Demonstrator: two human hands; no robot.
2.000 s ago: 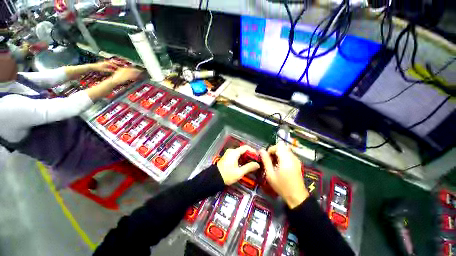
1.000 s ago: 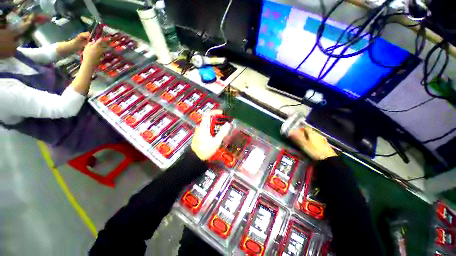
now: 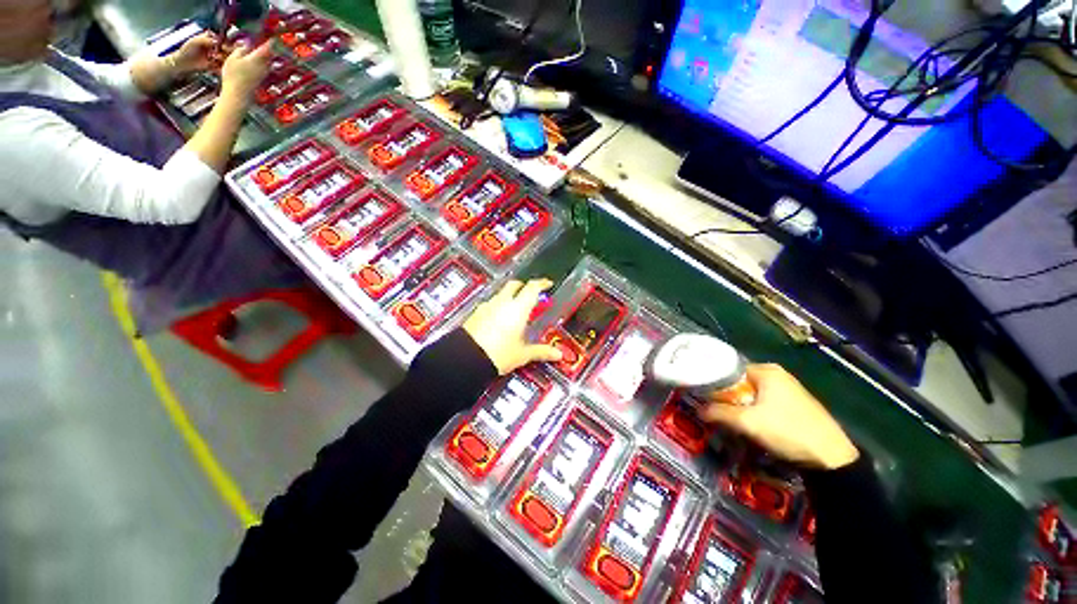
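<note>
My left hand (image 3: 510, 327) has its fingers apart at the upper left of the near clear tray (image 3: 475, 501). Its fingertips are beside a dark-faced red unit (image 3: 591, 321) lying in a pocket; whether they touch it is unclear. My right hand (image 3: 785, 415) holds a white barcode scanner (image 3: 699, 361), its head low over the tray's back row. A whitish pocket (image 3: 622, 363) lies just left of the scanner. Red-and-black units with white print, such as this one (image 3: 555, 478), fill the front row. My right hand and sleeve hide part of the tray.
A second filled tray (image 3: 337, 289) lies to the left. Beyond it, another person's hands (image 3: 242, 71) work over a further tray. A lit monitor (image 3: 850, 94), hanging cables, a blue item (image 3: 523, 136) and a white cylinder (image 3: 405, 47) stand behind. A red stool (image 3: 266, 342) is at lower left.
My right hand has brought the scanner from the back edge over the tray. The red unit raised in my left hand is no longer seen there; that hand is now lower, at the tray.
</note>
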